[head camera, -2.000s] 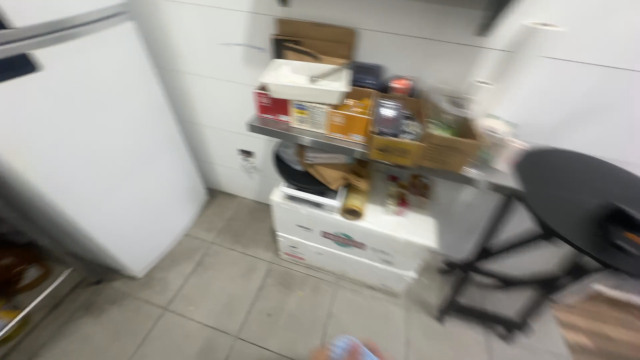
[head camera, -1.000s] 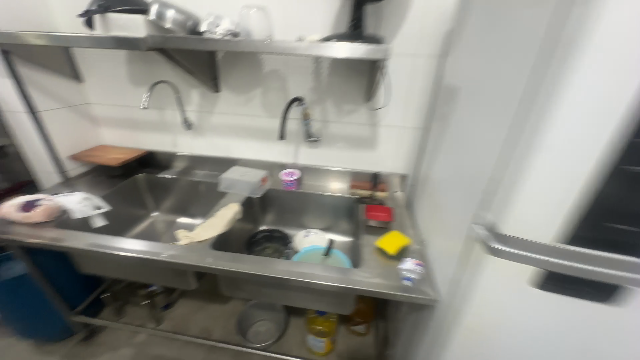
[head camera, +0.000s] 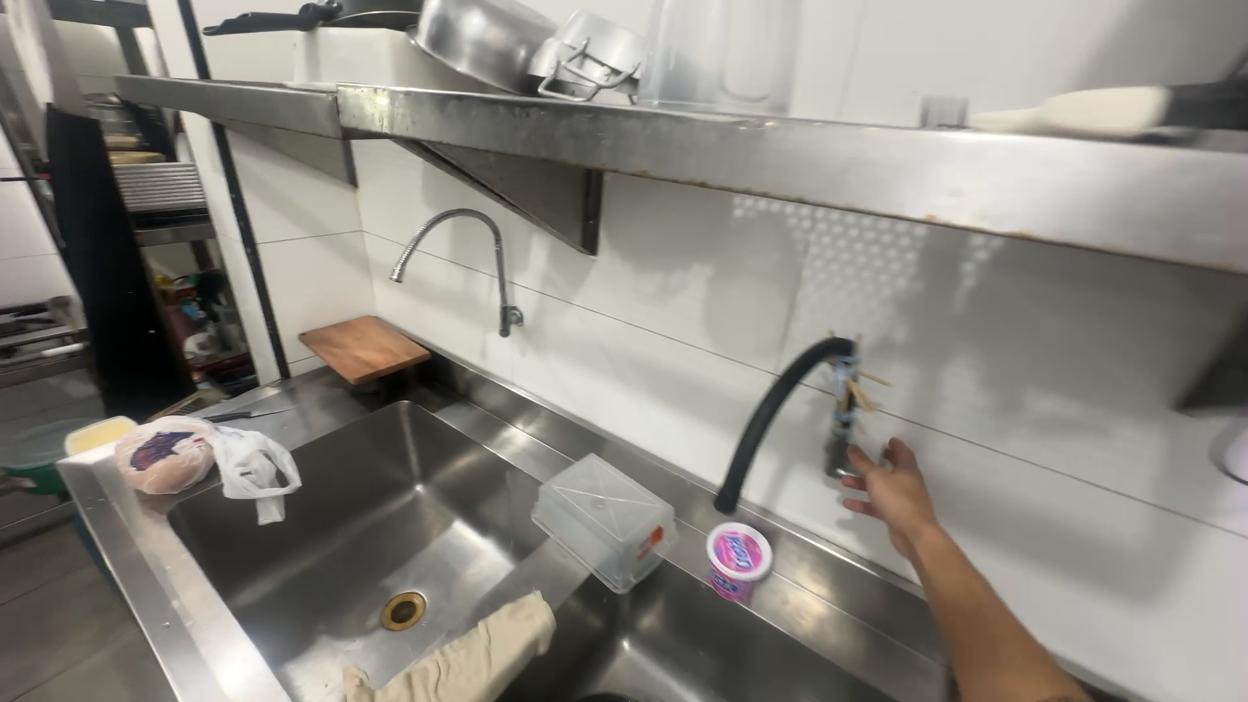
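My right hand (head camera: 892, 495) reaches in from the right with its fingers apart, beside the base of a wall tap (head camera: 838, 429) bound with ties. A black hose (head camera: 775, 414) curves down from that tap. Whether the fingertips touch the tap cannot be told. Below the hose stands a pink tub with a white lid (head camera: 739, 552), and left of it an upturned clear plastic container (head camera: 606, 522). A beige cloth (head camera: 468, 653) lies over the divider between the two steel sink basins. My left hand is out of view.
A steel shelf (head camera: 682, 141) with metal pots (head camera: 483, 44) runs above the sink. A second, curved tap (head camera: 502, 263) is on the wall. At the left are a wooden board (head camera: 365, 348), a knife (head camera: 249, 414), a bagged item (head camera: 166, 455) and a white plastic bag (head camera: 255, 468).
The view has swung from a shelf and a white appliance to the sink, then come closer to it. My right hand has come into view beside the tap with the black hose.
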